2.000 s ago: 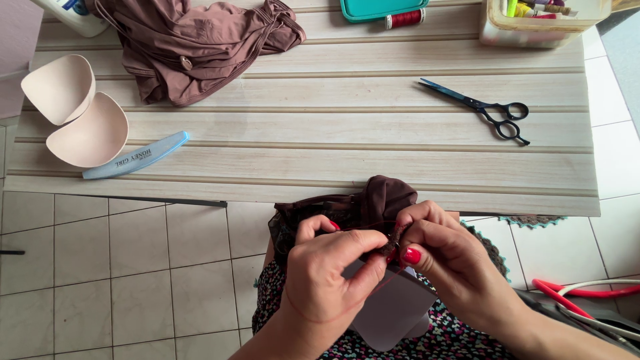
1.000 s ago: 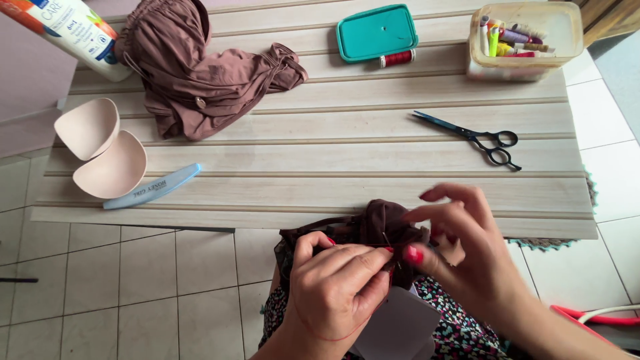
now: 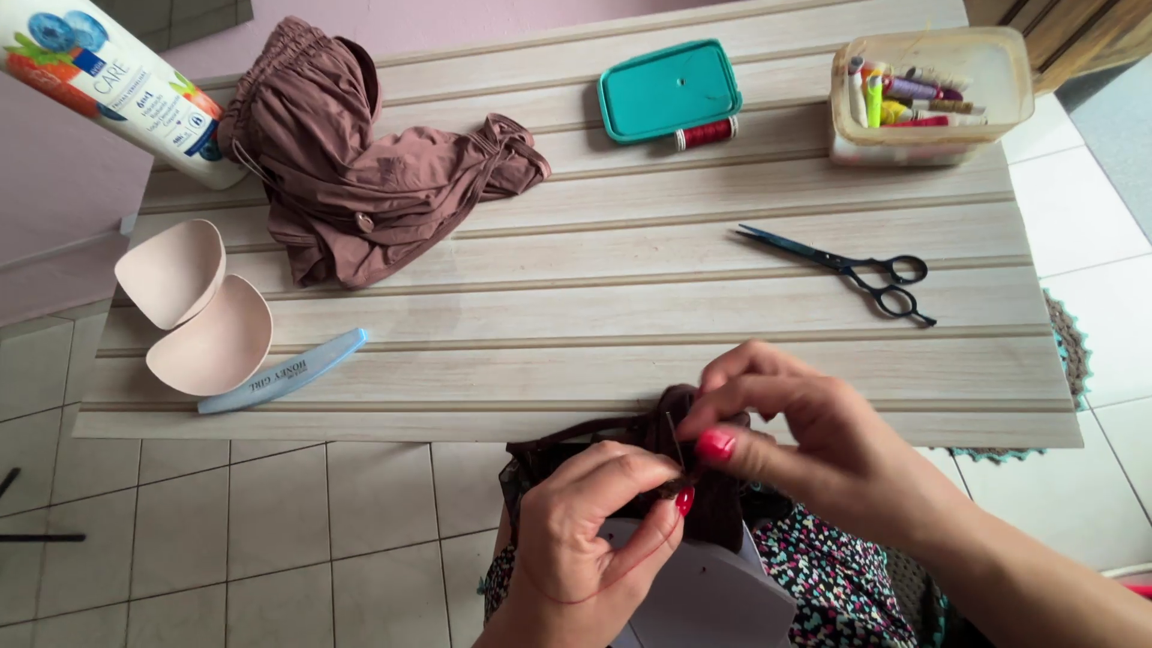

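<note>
Dark brown fabric [image 3: 724,504] lies gathered over the lap at the table's near edge. My left hand [image 3: 603,531] pinches a fold of it between thumb and forefinger. A sewing needle [image 3: 673,441] stands up out of the cloth between the two hands. Red thread [image 3: 576,601] runs across the left palm and thumb. My right hand [image 3: 792,432] is at the needle's right, thumb and forefinger close together by the cloth; whether they grip it cannot be told. Below the hands is a pale, smooth piece [image 3: 711,589], its kind unclear.
On the slatted table [image 3: 540,315] lie black scissors [image 3: 841,265], a nail file [image 3: 283,371], two beige bra cups [image 3: 211,337], a mauve garment [image 3: 387,189], a teal lid [image 3: 670,90] and a red thread spool [image 3: 706,134]. A plastic box [image 3: 927,135] of threads and a lotion bottle [image 3: 126,90] stand at the back.
My right hand, raised with its fingers spread a second ago, has come back down beside the needle and cloth. The left hand keeps its pinch on the fabric. The view has shifted.
</note>
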